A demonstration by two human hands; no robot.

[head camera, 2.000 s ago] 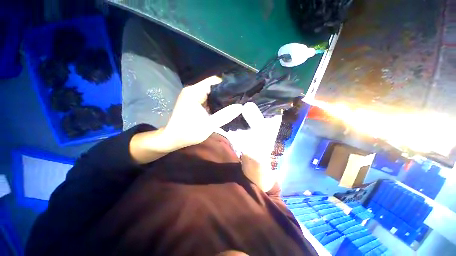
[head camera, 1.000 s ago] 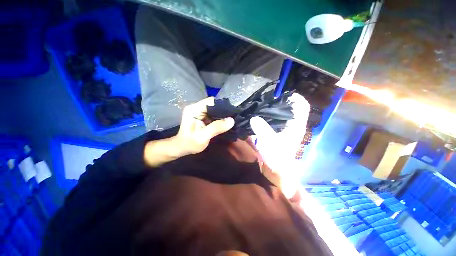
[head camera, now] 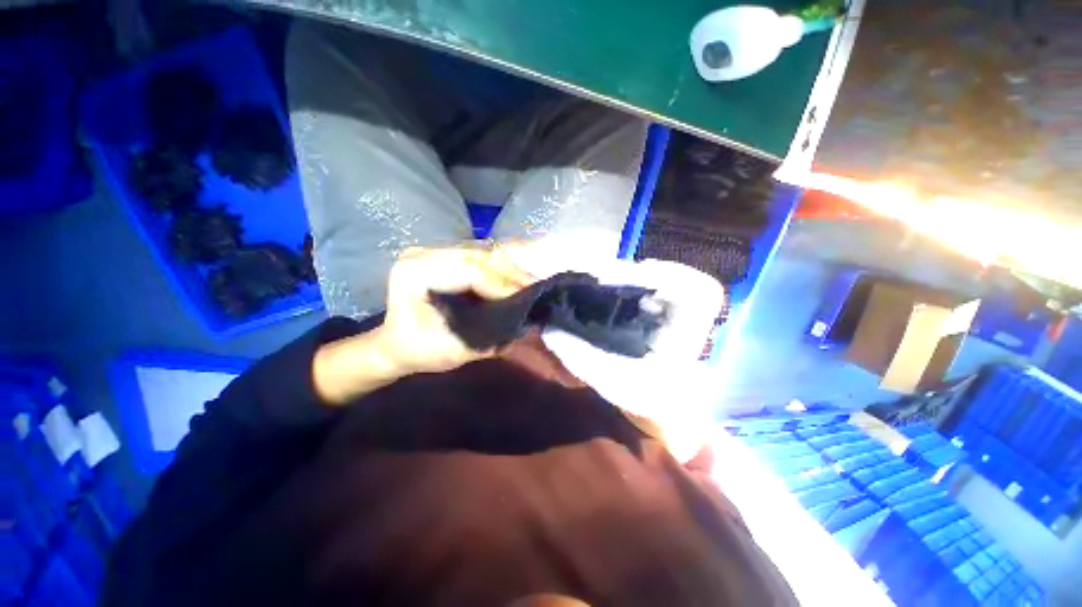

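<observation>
A black spiky moulded piece (head camera: 593,313) is held between both hands above my lap, with its hollow underside partly showing. My left hand (head camera: 433,302) is bare and grips the piece's left end. My right hand (head camera: 664,338), in a white glove washed out by glare, holds the right end; its fingers are hard to make out. A white rounded object with a dark spot (head camera: 738,43) lies on the green bench (head camera: 570,59).
A blue tray (head camera: 178,255) with several black clumps is at the left. Another blue tray (head camera: 647,190) with dark rowed parts is beside my right leg. A glowing stained box (head camera: 949,107), a carton (head camera: 890,326) and stacked blue crates (head camera: 831,474) are at the right.
The black piece has been turned, and its spikes no longer fan upward between my hands. Earlier a dark pile showed on the bench; it is now out of view.
</observation>
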